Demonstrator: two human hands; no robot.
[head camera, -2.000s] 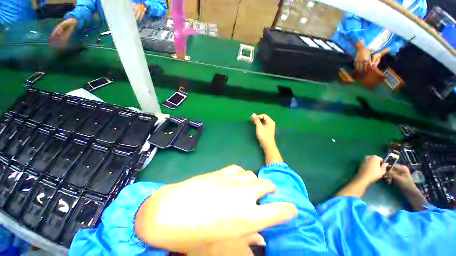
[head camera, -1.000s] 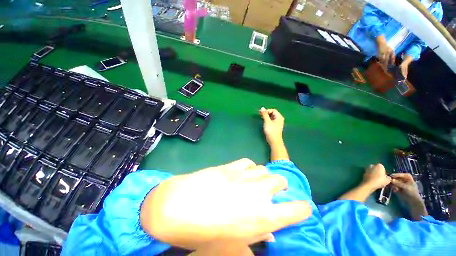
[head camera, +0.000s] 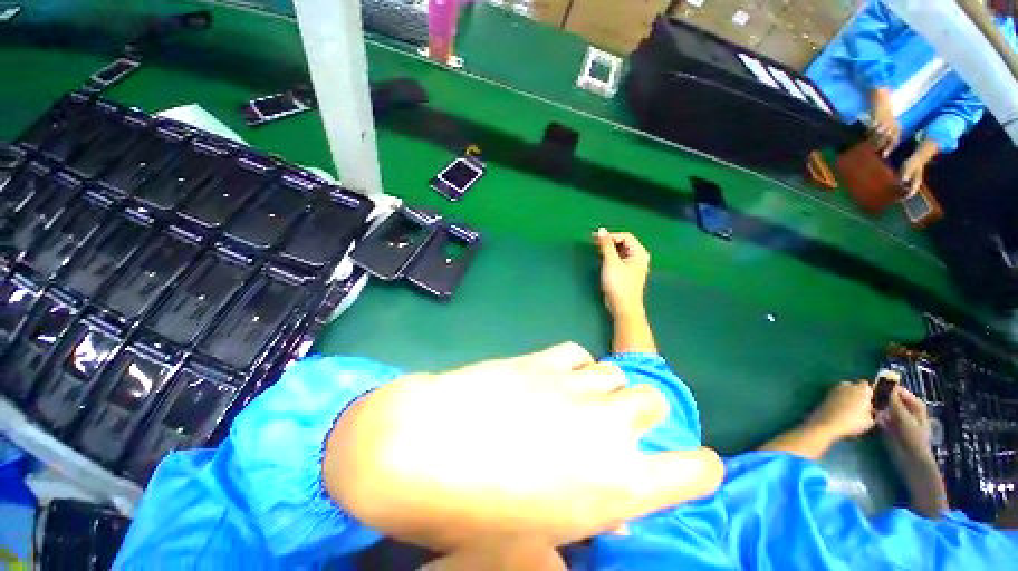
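My left hand (head camera: 519, 452) is large, close to the camera and overexposed at the bottom centre, its fingers towards the right. A dark edge shows below it; whether the hand holds it is hidden. My right hand (head camera: 625, 265) is further out over the green surface (head camera: 536, 301), thumb and finger pinched at a tiny pale piece (head camera: 602, 233), hard to make out. Two black housings (head camera: 444, 263) lie side by side against a black blister tray (head camera: 240, 301) at the left. A display unit (head camera: 459, 176) with a short orange tail lies beyond them.
A pale post (head camera: 341, 100) stands behind the tray. More units (head camera: 276, 106) lie at the far left, and a dark flat device (head camera: 711, 209) lies right of my right hand. Another person's hands (head camera: 851, 410) work at the right beside black trays. A person across handles an orange-brown item (head camera: 871, 175).
The view has shifted, so the post and surface items sit further right and higher. My right hand stays pinched over the surface. The neighbour's hands have lifted their small device.
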